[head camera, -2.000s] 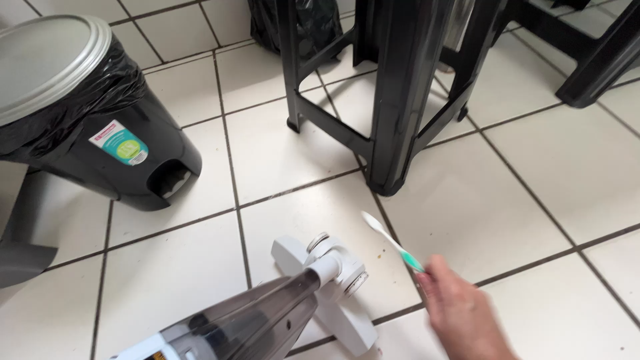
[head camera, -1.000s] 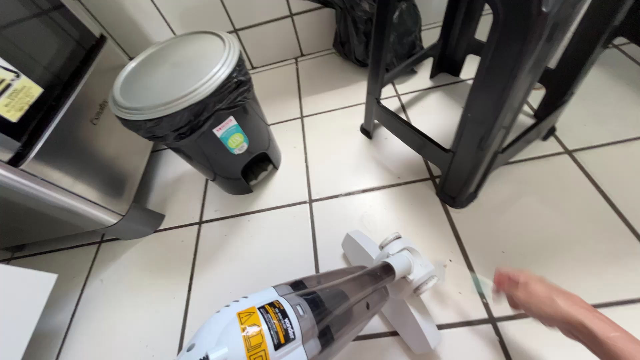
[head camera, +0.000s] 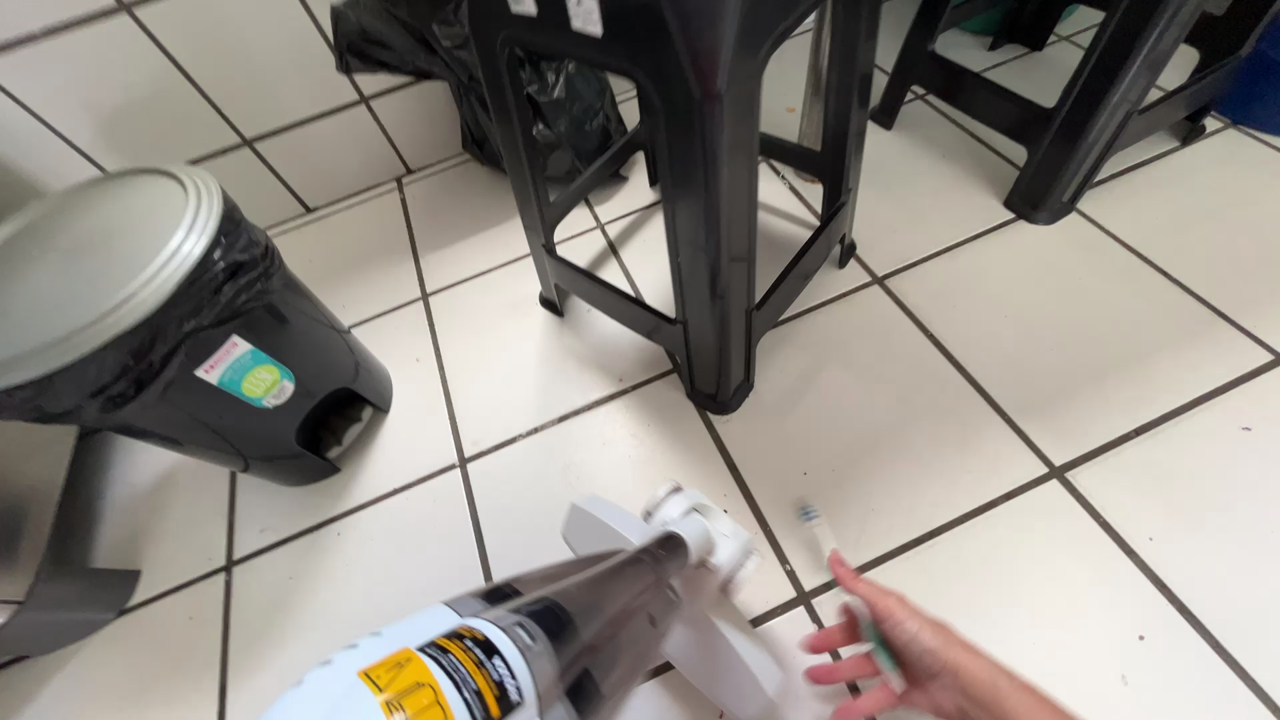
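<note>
My right hand (head camera: 890, 640) holds a white and green toothbrush (head camera: 815, 525) between thumb and palm, its other fingers spread. The bristle end points up and away, just above the tiled floor. Left of the hand, a white and grey upright vacuum cleaner (head camera: 600, 610) leans across the view from the bottom edge, its white floor head (head camera: 720, 655) on the tiles. The vacuum's upper end is cut off by the frame. My left hand does not show.
Ahead stands a black plastic stool (head camera: 715, 250), with a second stool (head camera: 1060, 140) at the upper right. A black pedal bin (head camera: 310, 370) with a grey lid is at left, and a black plastic bag (head camera: 560, 110) lies by the tiled wall. Small specks dot the floor tiles (head camera: 1150, 560).
Two seconds ago my right hand gripped the toothbrush with fingers closed around it; now several fingers are spread. The view has swung left and back right.
</note>
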